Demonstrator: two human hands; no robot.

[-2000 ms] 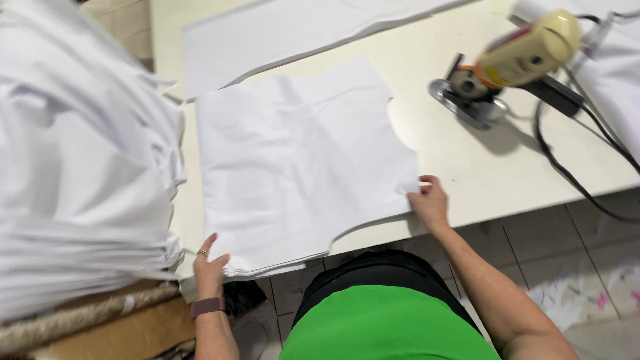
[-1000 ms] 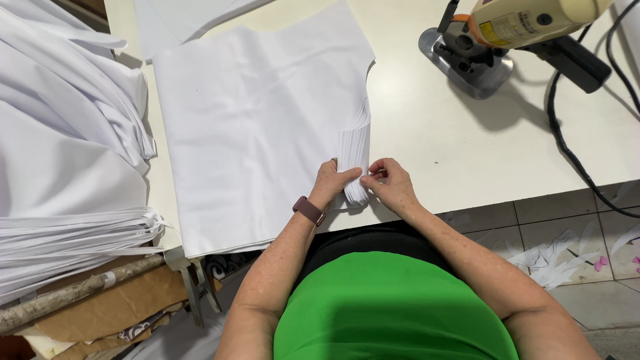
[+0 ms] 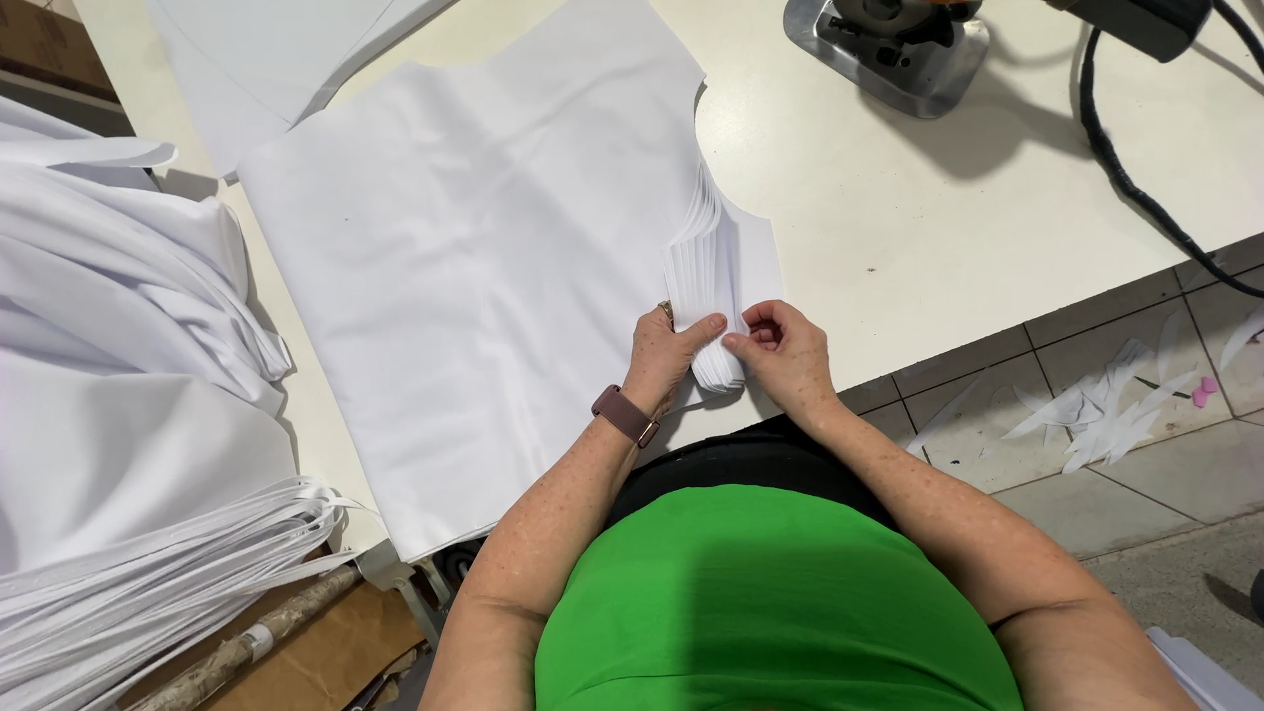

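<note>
A stack of cut white fabric pieces [image 3: 474, 237] lies on the white table [image 3: 849, 267] in front of me, with a curved cutout in its right side. Near the front right, the edges of its layers [image 3: 703, 286] are folded back and fanned out. My left hand [image 3: 671, 351], with a ring and a wristband, grips this bent edge, thumb on top. The thumb and index finger of my right hand [image 3: 785, 351] are close together at the right side of the layers; whether they pinch a layer is too small to tell.
At the top right stands an electric fabric cutter [image 3: 899, 54] on a metal base, its black cable [image 3: 1116, 168] running over the table's edge. More white fabric [image 3: 118, 296] is heaped at the left. Another cut stack [image 3: 267, 59] lies behind. Fabric scraps [image 3: 1116, 405] are on the tiled floor.
Two seconds ago my hands were apart at the stack's two front corners. My left hand has moved right, beside my right hand, and the layers' edge is now folded back. The view has come closer.
</note>
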